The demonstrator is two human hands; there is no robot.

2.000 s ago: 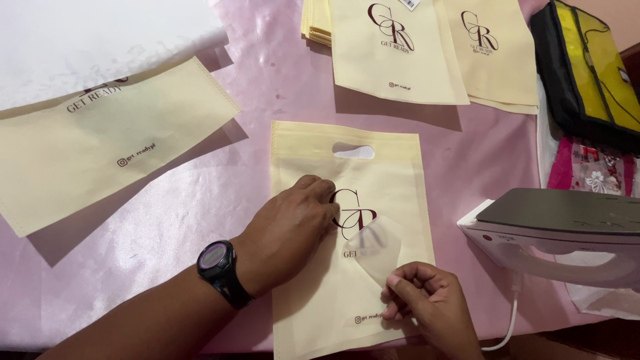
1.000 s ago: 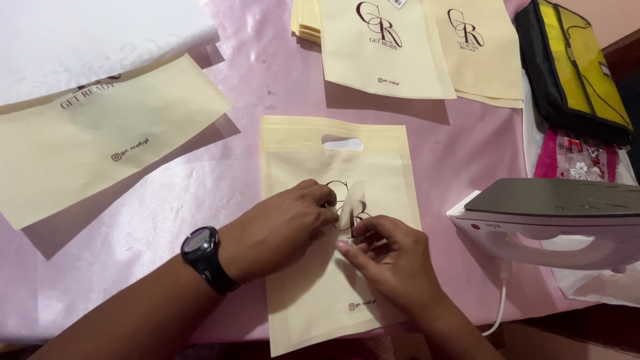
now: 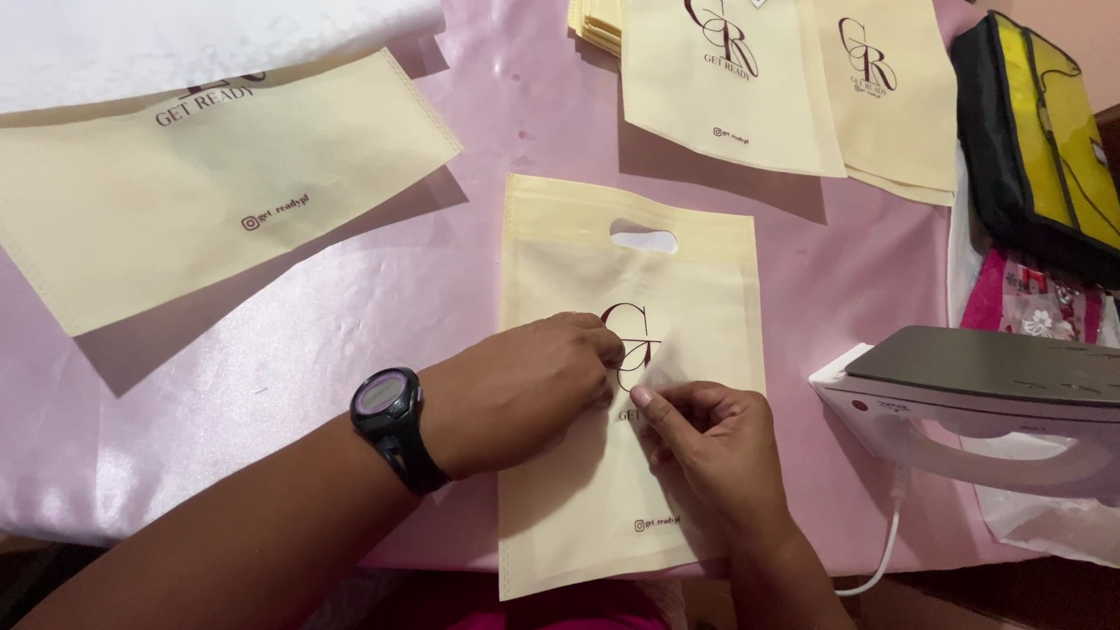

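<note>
A cream fabric bag (image 3: 569, 525) with a die-cut handle hole and a dark red printed monogram lies upright before me on the pink cloth. My left hand (image 3: 534, 385), with a black watch on the wrist, rests on the bag's left side, its curled fingertips at the monogram. Between thumb and fingers, my right hand (image 3: 709, 437) pinches a small translucent film (image 3: 669, 359) over the monogram's right part. Whether the left fingertips also grip something is hidden.
A clothes iron (image 3: 971, 394) lies at the right, its cord hanging off the table. Printed cream bags (image 3: 726, 105) lie at the back, another bag (image 3: 262, 175) at the left beside white material (image 3: 175, 44). A black and yellow case (image 3: 1032, 140) stands at the back right.
My right hand has moved up the bag from near its lower right, and the film it pinches is now nearer my left hand. My left hand has stayed beside the monogram.
</note>
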